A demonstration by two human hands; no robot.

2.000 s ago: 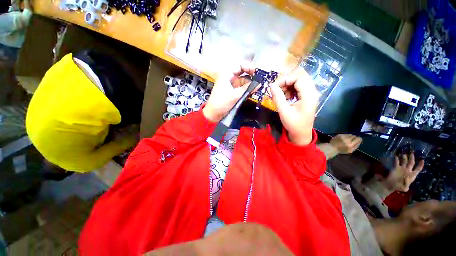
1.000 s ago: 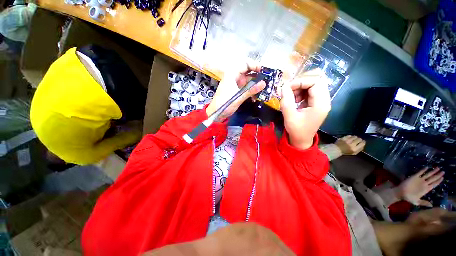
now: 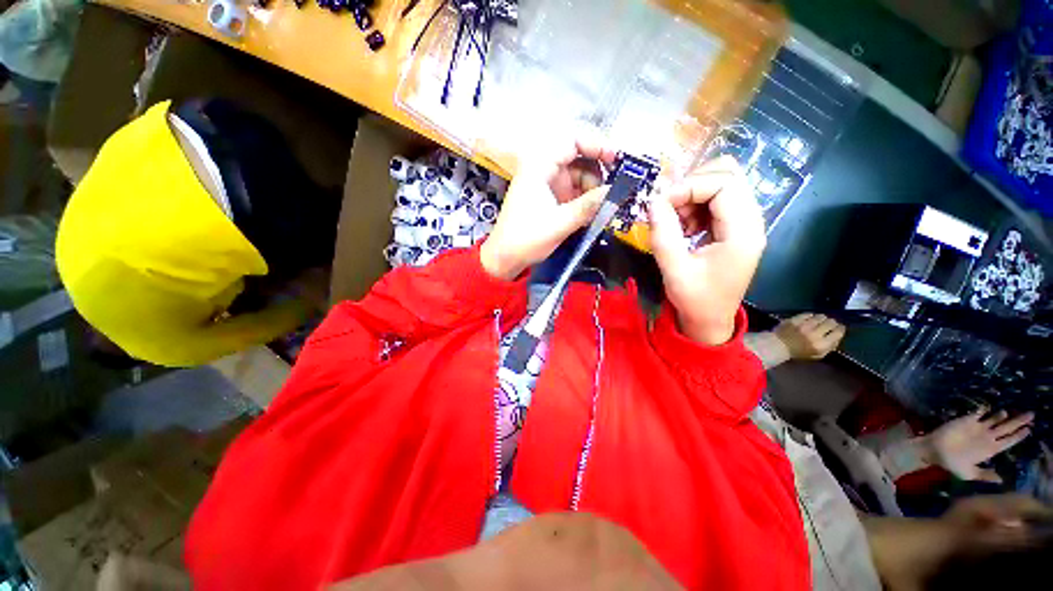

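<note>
My left hand pinches a small black-and-white head piece between thumb and fingers, above the front edge of the bench. A flat dark strap, grey where it catches light, hangs from the head piece down in front of my red jacket. My right hand is raised just right of the head piece, thumb and index finger together. Whether its fingertips hold something tiny is too small to tell.
Clear plastic sheet on the orange board; dark strips on it. Carton of white parts at my left, beside a person in yellow. Black-and-white device, blue bin and another person's hands at right.
The strap's free end has swung from over my left sleeve to the middle of my jacket. The head piece has turned in my left hand. My right hand stays close beside it.
</note>
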